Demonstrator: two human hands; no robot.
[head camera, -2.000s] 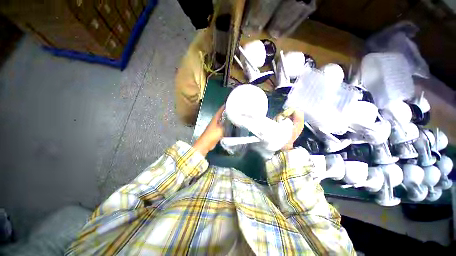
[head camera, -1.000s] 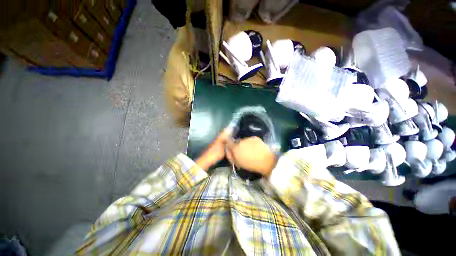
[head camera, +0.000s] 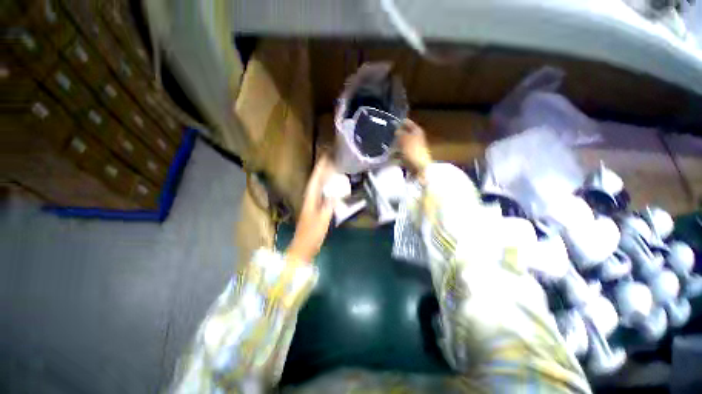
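A bagged camera (head camera: 375, 132) with a dark front and a pale rim is at the back of the bench, in a clear bag. My right hand (head camera: 412, 145) is at its right edge, fingers on the bag. My left hand (head camera: 317, 192) is at its lower left, blurred, and its fingertips are hard to make out. Two more white cameras stand just below it, one of them a white camera (head camera: 387, 185) between my forearms. Whether my left hand grips the bag cannot be told.
Rows of white cameras (head camera: 635, 300) fill the right side of the green mat (head camera: 354, 331). Clear plastic bags (head camera: 533, 165) lie behind them. A white shelf (head camera: 493, 29) crosses above. Brown cartons (head camera: 85, 100) on a blue pallet stand at the left.
Both hands have moved from the near part of the green mat to the back of the bench with the camera. The view has tilted up and shows the white shelf.
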